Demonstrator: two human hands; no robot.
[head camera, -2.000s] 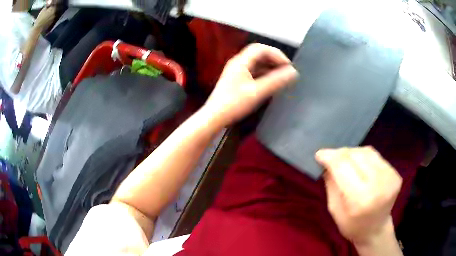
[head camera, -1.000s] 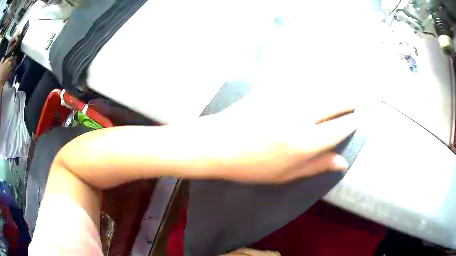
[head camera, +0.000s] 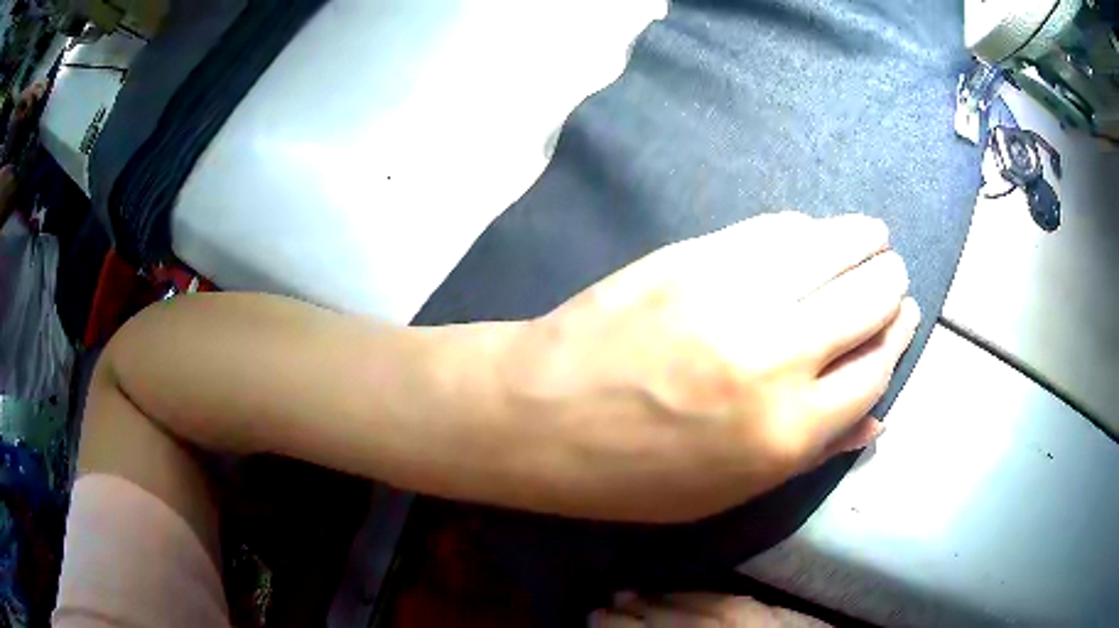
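A dark grey cut panel (head camera: 736, 135) lies across the white sewing table (head camera: 356, 160), its curved right edge running up to the presser foot area (head camera: 973, 108). My left hand (head camera: 749, 344) lies over the panel, its fingers at the right edge and the thumb tip showing at that edge, gripping the cloth there. My right hand (head camera: 706, 610) is cut off by the bottom edge of the picture, below the table's front edge; only part of its fingers shows, and what it holds is hidden.
A stack of dark cut panels (head camera: 160, 135) lies at the table's far left. The sewing machine head (head camera: 1025, 31) stands at the upper right, with small metal and black round parts (head camera: 1025, 157) beside the foot. A red rim (head camera: 113, 294) shows left of my forearm.
The panel has gone from over my lap onto the table, its edge now at the foot. My left hand has moved onto it. My right hand has dropped to the bottom edge.
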